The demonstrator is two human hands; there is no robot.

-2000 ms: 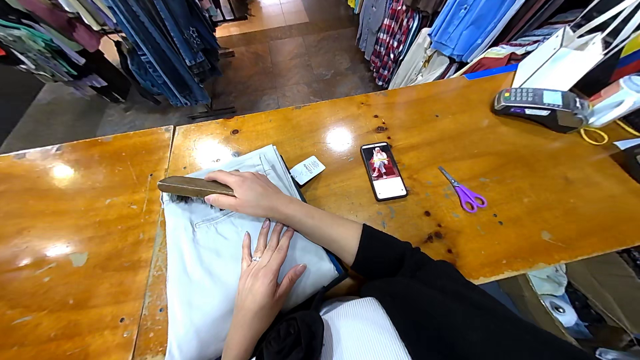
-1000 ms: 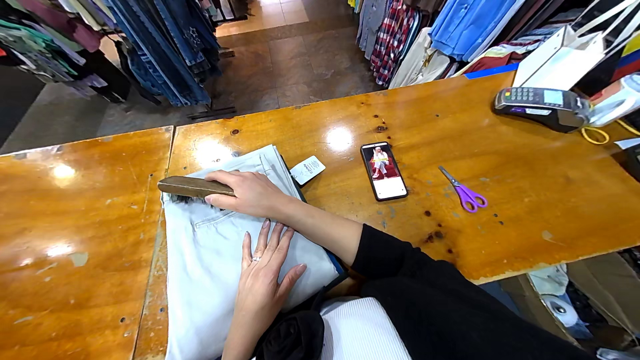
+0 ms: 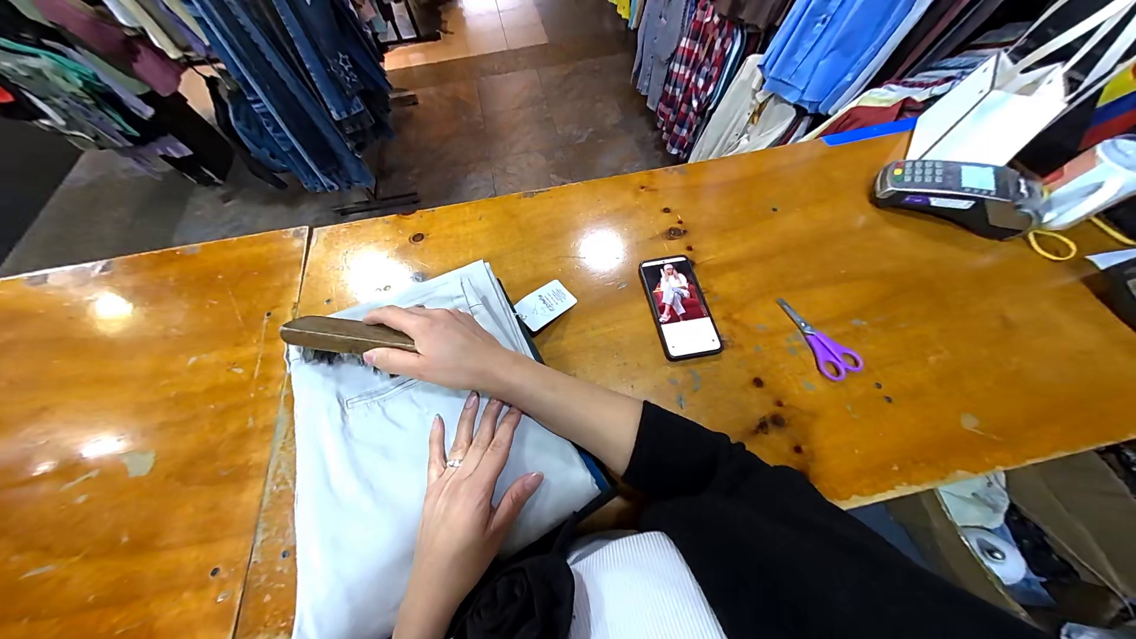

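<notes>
Pale, folded trousers (image 3: 355,497) lie on the wooden counter, with a dark edge of fabric showing beneath them. A white hang tag (image 3: 545,305) sticks out at their upper right. My right hand (image 3: 439,346) grips a wooden-handled brush (image 3: 342,334), whose dark bristles rest on the fabric near the upper left, above a pocket seam. My left hand (image 3: 470,479), with a ring on one finger, lies spread flat on the trousers below my right forearm and holds nothing.
A smartphone (image 3: 682,307) with a lit screen and purple-handled scissors (image 3: 821,341) lie to the right on the wooden counter (image 3: 568,222). A card terminal (image 3: 958,191) and a white paper bag (image 3: 985,111) are at the back right. Clothes racks stand beyond the counter, and an open box is below its right edge.
</notes>
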